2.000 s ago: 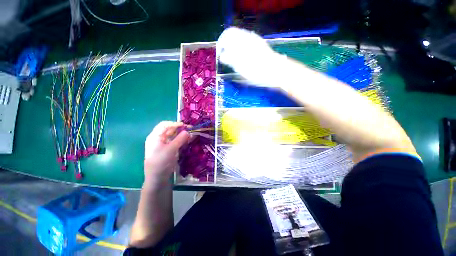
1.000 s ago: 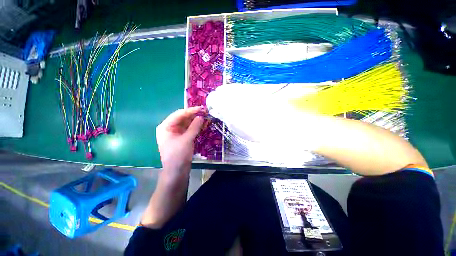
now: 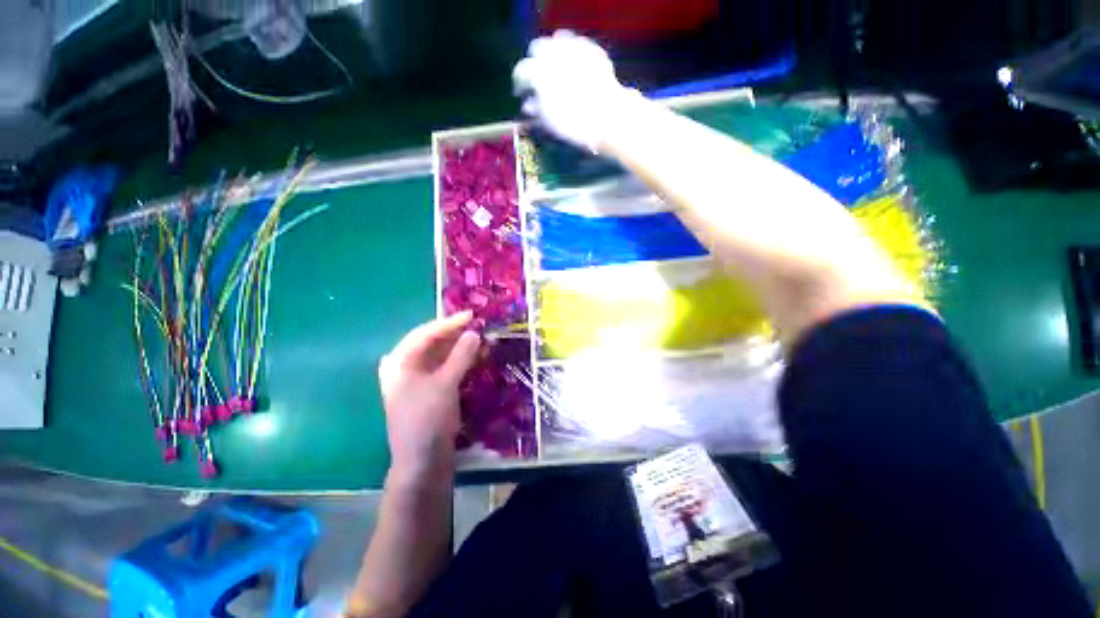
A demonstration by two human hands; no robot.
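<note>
My bare left hand (image 3: 425,380) pinches a small magenta connector housing (image 3: 473,324) over the tray's narrow left compartment. My gloved right hand (image 3: 569,87) reaches past the far edge of the divided tray (image 3: 439,181); the white glove is overexposed and its fingers do not show clearly. Loose magenta housings (image 3: 483,229) fill the left compartment. Blue wires (image 3: 621,237), yellow wires (image 3: 657,312) and white wires (image 3: 724,392) lie in the wider compartments, the white ones partly lost in glare. Green wires (image 3: 712,121) lie at the far side, partly behind my right arm.
Finished harnesses (image 3: 199,417) with multicoloured wires lie on the green bench (image 3: 338,272) at the left. A blue-rimmed bin with red contents (image 3: 633,17) stands beyond the tray. A blue stool (image 3: 217,558) is below the bench at the left. A badge (image 3: 694,519) hangs at my lap.
My right hand has moved from beside my left hand over the near compartments to beyond the tray's far edge. My left hand stays at the housing compartment. The camera view has shifted.
</note>
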